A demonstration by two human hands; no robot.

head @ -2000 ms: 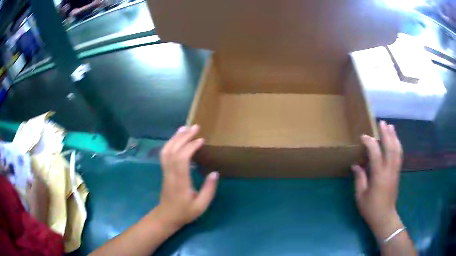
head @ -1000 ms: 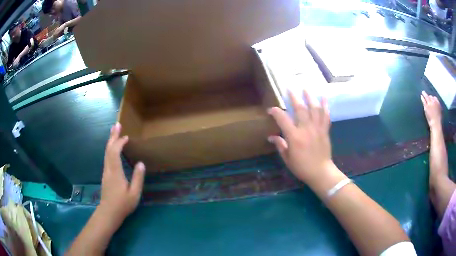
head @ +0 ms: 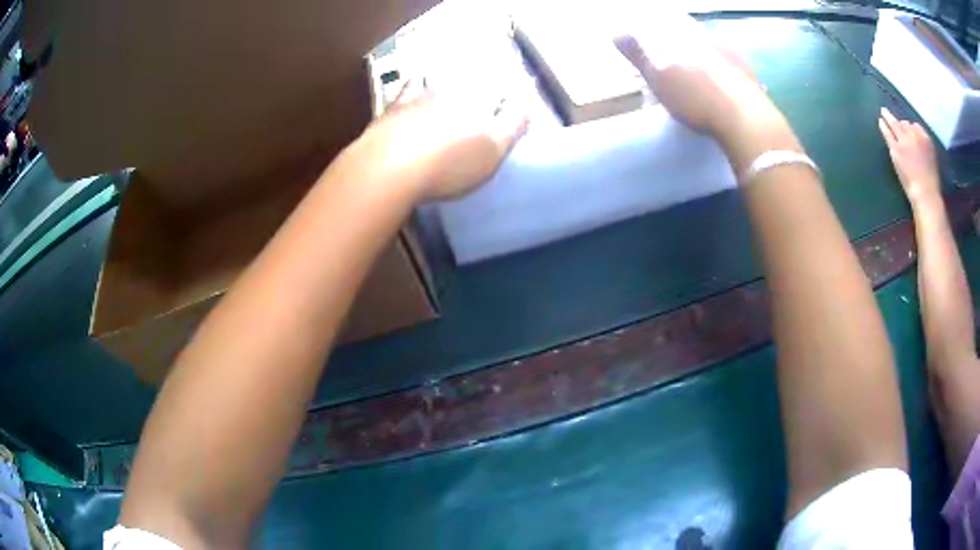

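Observation:
The white foam insert (head: 591,177) lies on the dark belt, with a narrow accessory box (head: 586,81) in its middle. My left hand (head: 457,140) is at the foam's left end, thumb over the top and fingers at the far left edge. My right hand (head: 699,86) grips the right end, its fingers partly hidden and washed out by glare. The open brown mailer box (head: 392,290) stands left of the foam, lid raised and tilted. My left forearm crosses in front of it. What I see of its inside is shadowed.
Another white foam block (head: 935,86) stands on the belt at the far right, with a neighbour's hand (head: 913,156) beside it. A worn green bench edge (head: 602,462) and a dark red strip (head: 537,381) run along the front. Pale papers (head: 16,516) show at the lower left corner.
Both my hands have left the mailer box and moved right onto the foam insert. The view has turned right, so the box and foam appear further left.

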